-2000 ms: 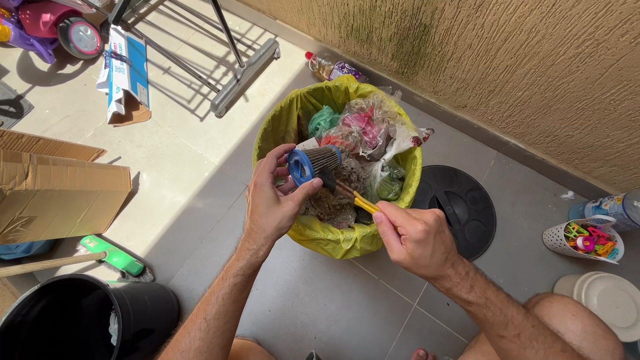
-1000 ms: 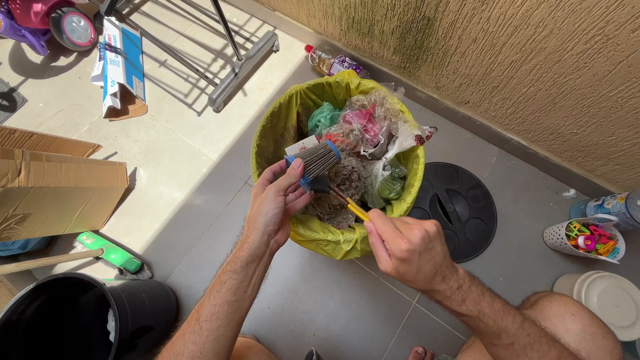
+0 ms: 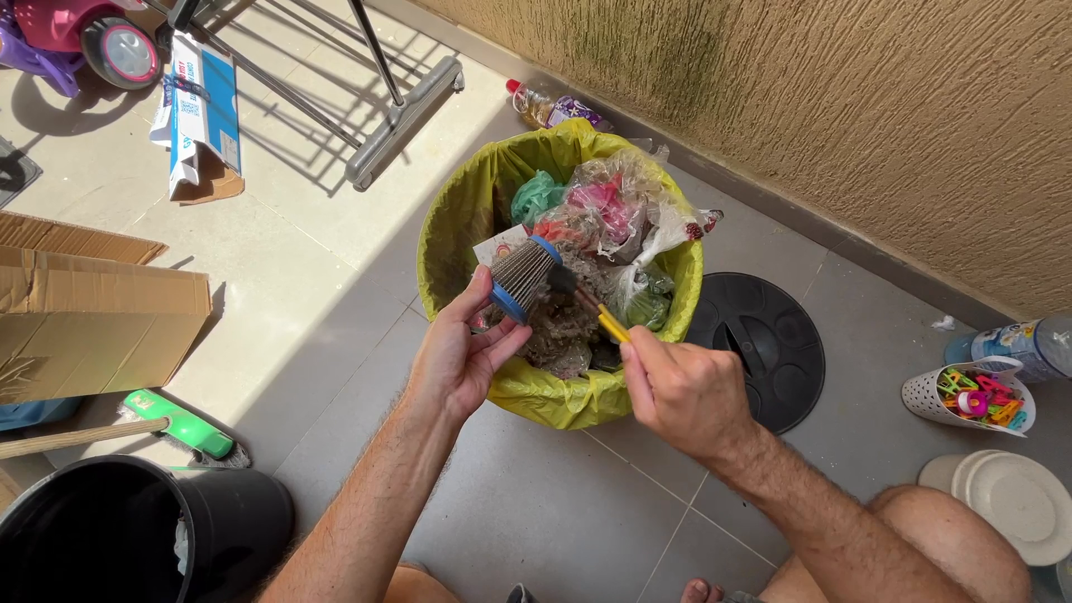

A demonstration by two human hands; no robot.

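Note:
My left hand (image 3: pixel 469 347) grips a pleated cylindrical filter (image 3: pixel 526 278) with blue end rings, tilted above the trash bin. In my right hand (image 3: pixel 691 389) is a brush (image 3: pixel 614 322) with a yellow handle; its dark bristles are at the filter's pleated side. Below both, the bin lined with a yellow bag (image 3: pixel 553 402) holds grey dust and lint (image 3: pixel 565 335), a green plastic bag (image 3: pixel 536 197) and clear plastic wrappings (image 3: pixel 615 201).
A round black lid (image 3: pixel 783 352) lies right of the bin, and a bottle (image 3: pixel 557 109) lies behind it by the wall. Left are a black bucket (image 3: pixel 239 511), a green broom head (image 3: pixel 180 423) and a cardboard box (image 3: pixel 100 318). A basket of clothespins (image 3: pixel 930 398) stands right.
My left hand has turned the filter; its blue end ring faced up toward the camera two seconds ago, and now its pleated side shows. The brush remains in my right hand.

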